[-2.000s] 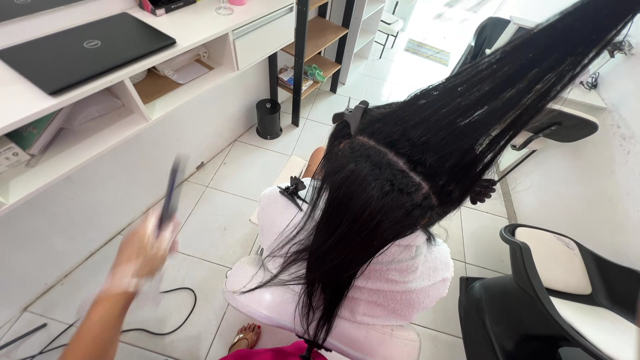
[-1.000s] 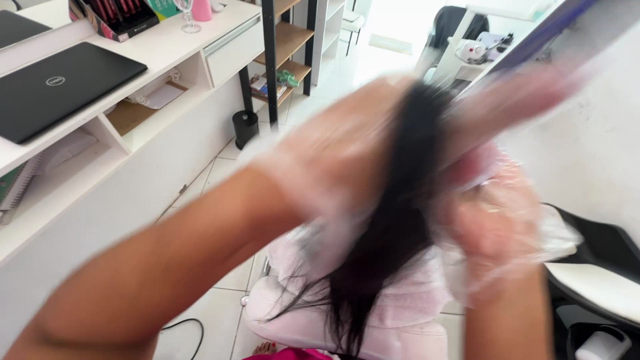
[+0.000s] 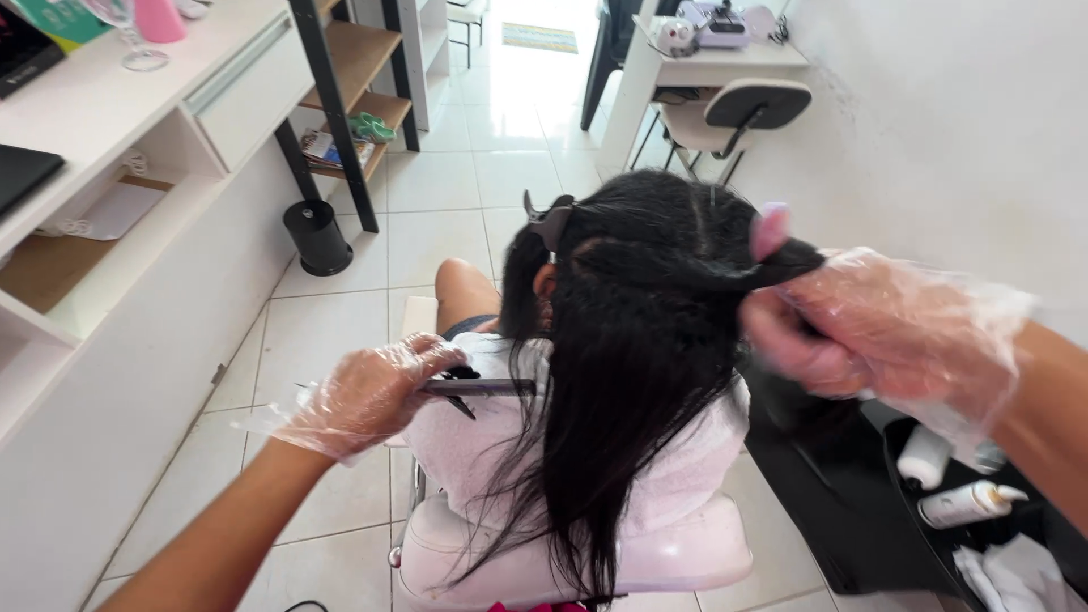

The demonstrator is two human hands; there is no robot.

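A seated person with long black hair [image 3: 629,365] has a white towel [image 3: 467,459] around the shoulders. My left hand [image 3: 374,395], in a clear plastic glove, holds a dark comb [image 3: 480,388] and what looks like a black hair clip [image 3: 461,406] over the towel's left side. In another clear glove, my right hand [image 3: 867,323] grips a twisted upper section of hair [image 3: 790,262] at the right of the head. A dark claw clip [image 3: 551,223] fastens hair at the left side of the head.
At the right, a black tray [image 3: 914,518] carries bottles [image 3: 969,503] and white cloth or paper [image 3: 1020,574]. A white counter [image 3: 153,93] runs along the left. Beyond it stand a shelf unit [image 3: 361,51] and a black bin [image 3: 317,238]. The pale chair back [image 3: 680,552] is nearest me.
Both blurred hands were together at the hair a second ago; now they are apart, the left down by the towel. The long hair stretched to the upper right two seconds ago is now gathered at my right hand.
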